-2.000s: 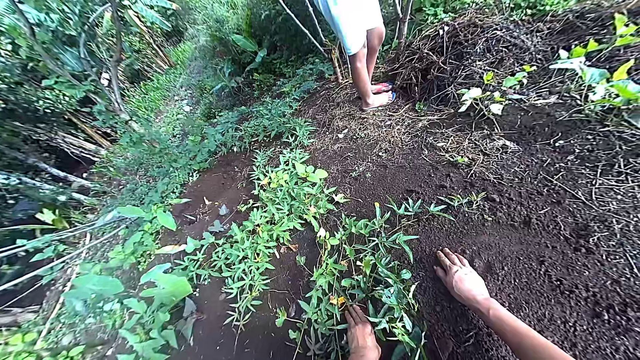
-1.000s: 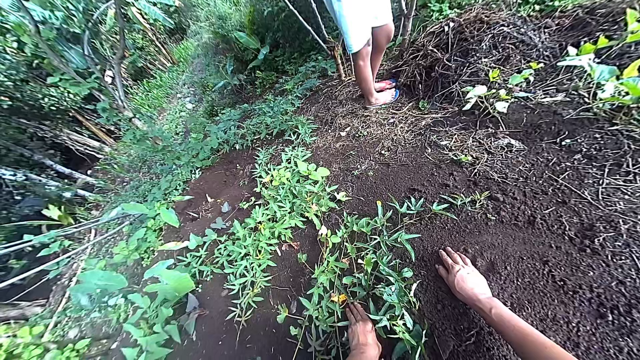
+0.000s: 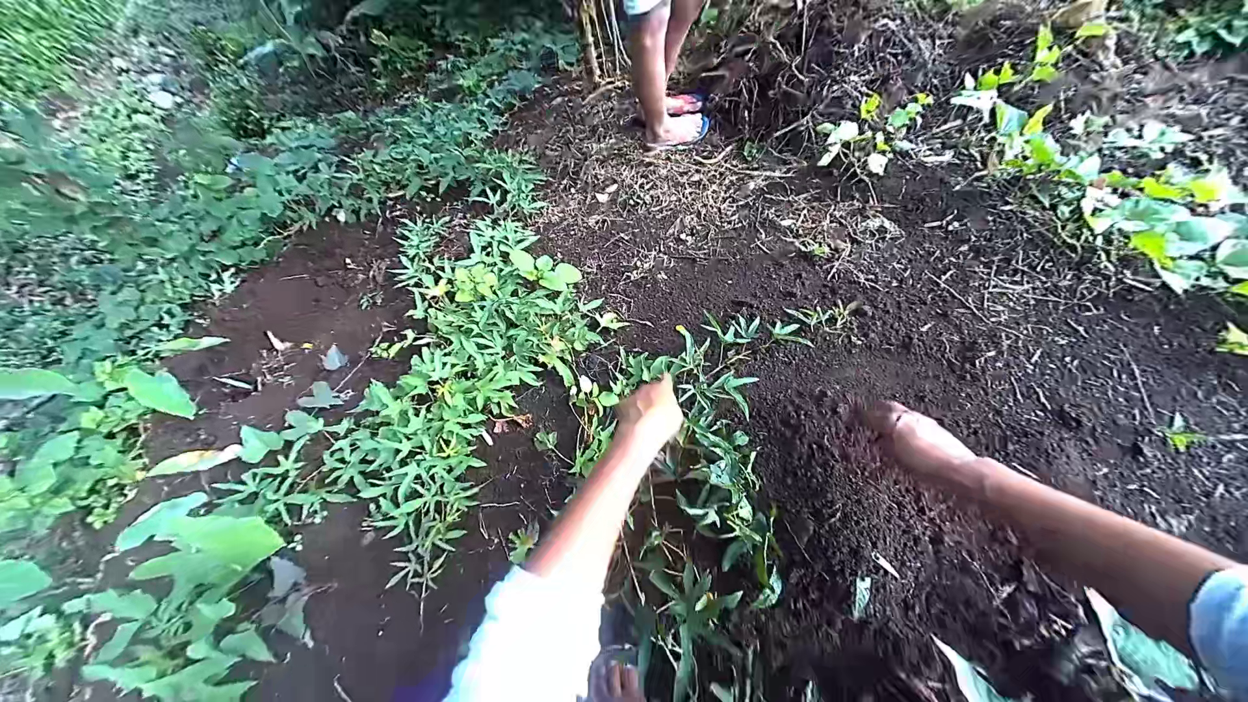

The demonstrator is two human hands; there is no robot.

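My left hand (image 3: 650, 411) is closed on leafy green vine stems (image 3: 707, 375) at the centre of the view; its fingertips are hidden among the leaves. To its right, my right hand (image 3: 912, 439) is down at the dark loose soil (image 3: 829, 468), its fingers blurred and partly hidden, so whether they hold anything is unclear. The vine runs from beside my left hand down toward the bottom edge. A denser row of narrow-leaved vines (image 3: 439, 400) grows left of my left forearm.
A person's legs and sandalled feet (image 3: 673, 127) stand at the top centre beside a heap of dry roots (image 3: 809, 68). Broad-leaved plants (image 3: 195, 556) grow at lower left, and more leafy vines (image 3: 1170, 219) at upper right. My own foot (image 3: 619, 680) shows at the bottom.
My left hand has moved up and forward from the lower vines and closed on stems. My right hand, earlier flat with fingers spread, is now curled at the soil. The view has shifted.
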